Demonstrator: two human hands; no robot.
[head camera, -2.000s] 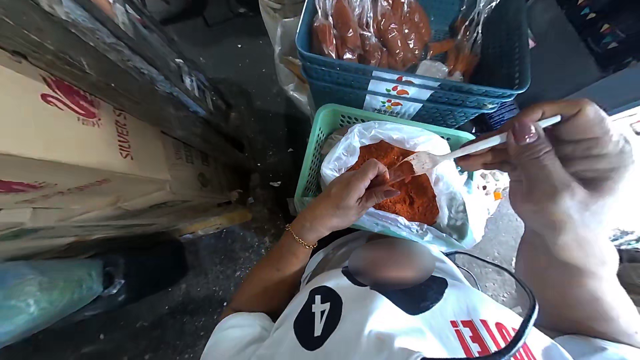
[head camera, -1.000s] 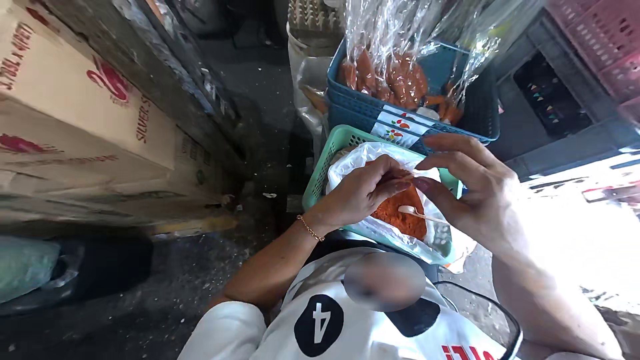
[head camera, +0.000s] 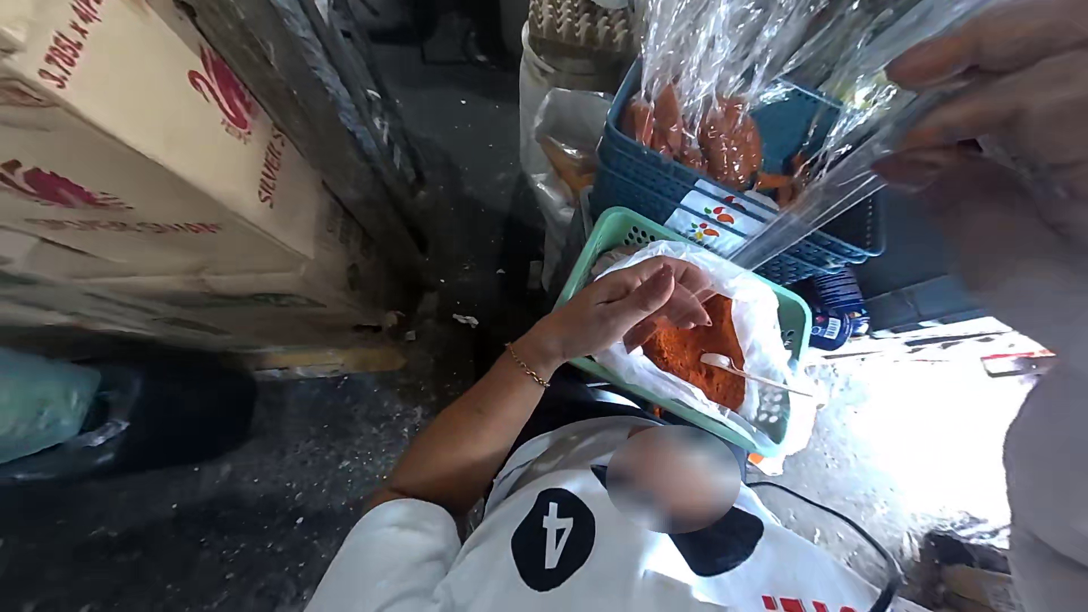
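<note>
My left hand (head camera: 629, 310) hovers over the near left part of a green plastic basket (head camera: 799, 327), palm turned up, fingers apart and slightly curled, nothing clearly in it. In the basket, a white plastic bag (head camera: 756, 310) lies around orange-red powder (head camera: 684, 353). A white plastic spoon (head camera: 731, 367) rests with its bowl on the powder, its handle toward the right. My right hand (head camera: 952, 119) is raised at the upper right, close to the camera, with its fingers on clear plastic film (head camera: 824, 200) that slants down toward the basket.
Beyond the green basket stand stacked blue plastic baskets (head camera: 654, 166) with clear bags of orange-red powder (head camera: 729, 144). Cardboard cartons (head camera: 161, 178) are piled at the left. An egg tray (head camera: 582, 24) lies at the top. Dark blue containers (head camera: 833, 314) stand right of the green basket; a black cable (head camera: 837, 514) hangs at lower right.
My right hand has moved from above the powder to the upper right. My left hand has opened. The spoon, in my right hand two seconds ago, lies in the powder, as it did one second ago.
</note>
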